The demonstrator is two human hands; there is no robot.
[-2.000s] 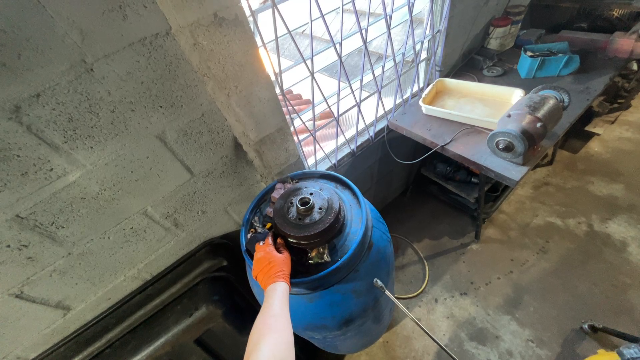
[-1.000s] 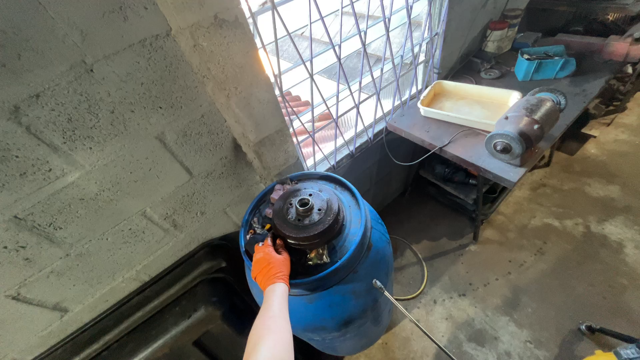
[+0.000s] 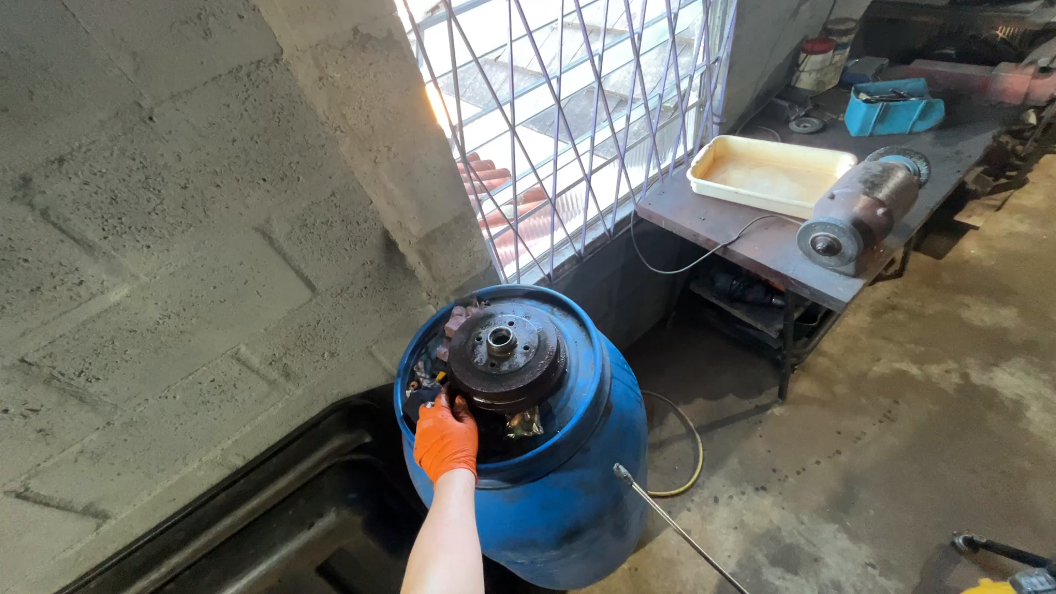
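Observation:
My left hand [image 3: 446, 437], in an orange glove, reaches over the near left rim of a blue plastic barrel [image 3: 606, 445]. Its fingertips are at the lower left edge of a dark, wet-looking brake drum [image 3: 532, 351], beside a dark item among debris; whether they grip either is not clear. The drum lies flat on the barrel top, hub upward. A thin metal lance [image 3: 681, 530] slants in from the bottom edge, its tip just right of the barrel. My right hand is out of view.
A black plastic tub [image 3: 272, 511] lies left of the barrel by a block wall. A hose [image 3: 697, 458] curves on the floor. The workbench [image 3: 709, 219] holds a cream tray [image 3: 763, 198], a bench grinder [image 3: 866, 206] and a blue bin [image 3: 891, 115]. A barred window [image 3: 569, 124] stands behind.

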